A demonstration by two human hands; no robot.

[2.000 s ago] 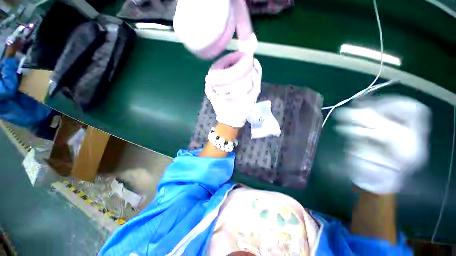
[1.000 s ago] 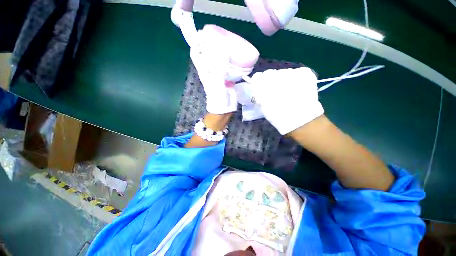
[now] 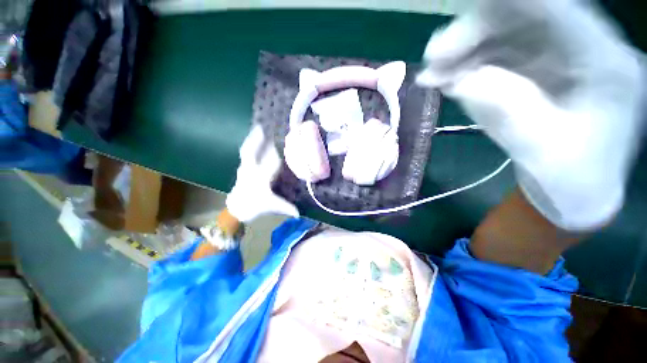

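Pink and white cat-ear headphones (image 3: 347,78) lie flat on a dark grey patterned bag (image 3: 273,85), ears pointing away from me. A white slip (image 3: 339,112) lies inside the headband. A white cable (image 3: 397,210) runs from the left ear cup, curves along the bag's near edge and goes right behind my right hand. My left hand (image 3: 257,177), in a white glove, is open just left of the left ear cup, not holding it. My right hand (image 3: 539,99), gloved and blurred, is raised at the upper right; whether it holds anything cannot be told.
The green bench (image 3: 191,106) extends both ways, with a pale rail (image 3: 298,6) at the top. Grey bags (image 3: 106,64) are stacked at the left. A cardboard box (image 3: 142,198) stands on the floor below the bench. Another person's blue sleeve (image 3: 35,142) is at the far left.
The headphones, earlier in my left hand, now lie on the bag with the cable at the left ear cup. My left hand has let go. My right hand has moved up and right.
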